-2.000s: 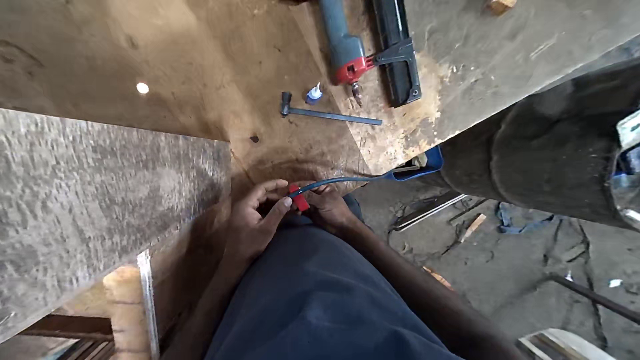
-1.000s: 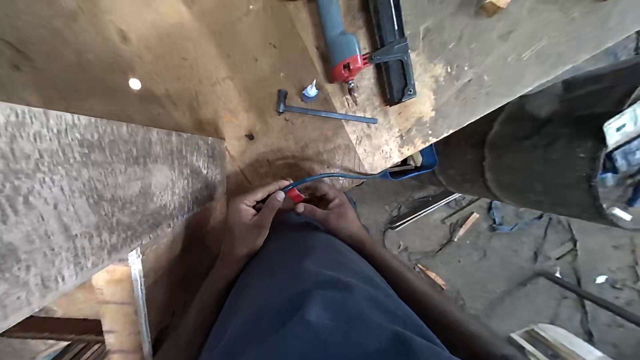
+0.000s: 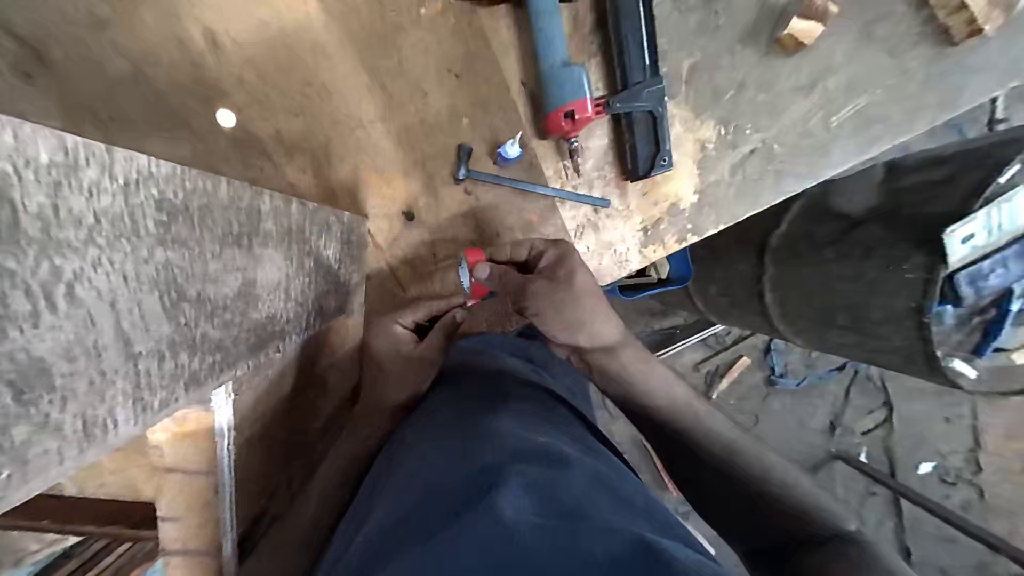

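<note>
A roll of red tape is between the thumb and fingers of my right hand, close to my body. Thumb and forefinger of my left hand pinch together at the lower edge of the roll, on what looks like the tape's end. Beyond my hands a small dark hammer lies on the wooden bench, beside a small bottle with a white nozzle. Farther up lies a grey and red pneumatic nailer with a black magazine.
A rough wooden board covers the left side. Wood offcuts lie at the top right. A blue container sits by the bench edge, next to a large dark drum. Debris and a metal rod are on the floor.
My right hand has come up with the red roll, which now shows its open ring. The blue cable or hose that ran across my hands before is no longer seen there.
</note>
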